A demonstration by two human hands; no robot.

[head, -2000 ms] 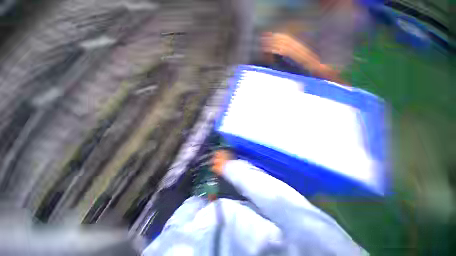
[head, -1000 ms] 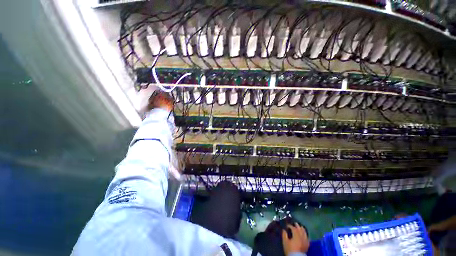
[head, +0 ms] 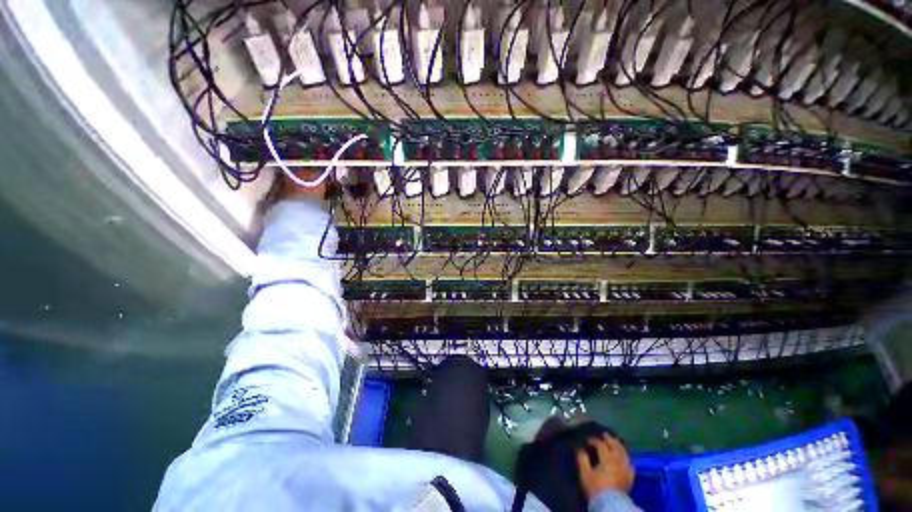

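My left hand (head: pixel 303 184) reaches into the left end of the test rack (head: pixel 480 212), at the row of white power adapters (head: pixel 465 182) under the upper circuit board strip (head: pixel 480 142). The strip and a white cable (head: pixel 268 125) partly cover the hand, so its fingers and any hold are hidden. A larger row of adapters (head: pixel 472 50) stands above, with black leads looping over it. My right hand (head: pixel 606 466) rests on my dark-clad knee, fingers somewhat apart, with nothing visible in it.
A blue crate (head: pixel 680 485) with white packed adapters (head: pixel 775 470) is at the lower right. Another blue box edge (head: pixel 370 412) shows beside my left sleeve. Small white bits (head: pixel 560 400) lie on the green floor. A dark blurred shape is at the right edge.
The rack appears larger and higher in view. My left hand is now mostly covered by the board strip, where more of it showed before. My right hand still rests on my knee.
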